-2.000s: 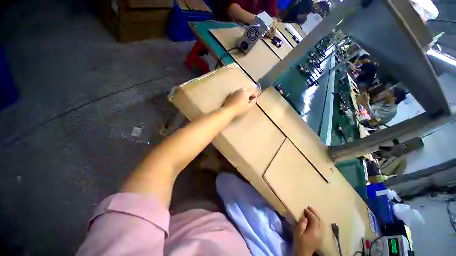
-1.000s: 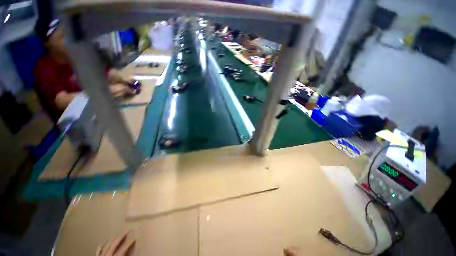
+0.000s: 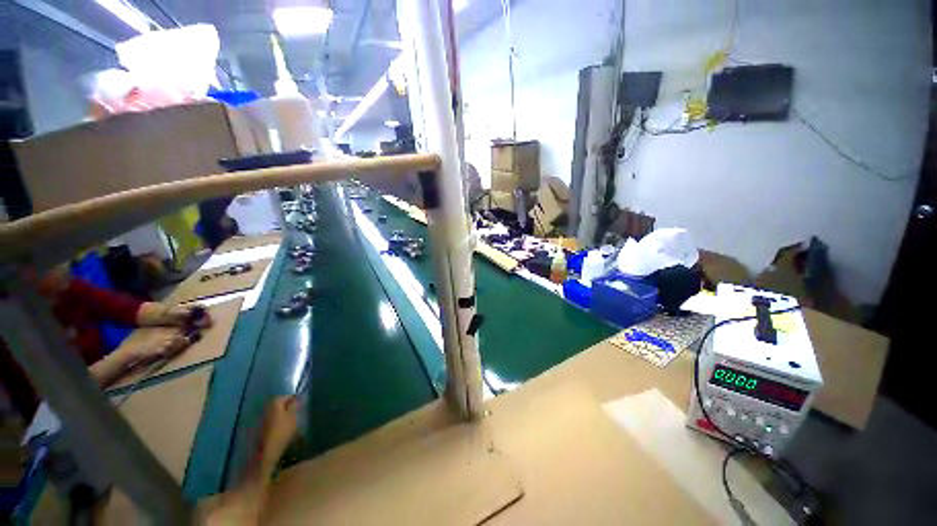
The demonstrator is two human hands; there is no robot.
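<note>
My left hand reaches over the near end of the green conveyor belt. It is blurred, and I cannot tell whether it holds anything. My right hand is out of the picture. Dark handheld units lie on the belt beyond my left hand, with several more further up. The cardboard bench covering lies in front of me. The white power supply stands on the right with green digits lit, its dark cable hanging down the front.
A pale rack upright stands beside the belt. An overhead shelf rail holds a cardboard box. At left, a person's hands work over cardboard. A blue bin and a printed sheet are near the power supply.
The view has swung up and right towards the belt and wall. My left hand has moved from the cardboard to over the belt. My right hand has gone out of view.
</note>
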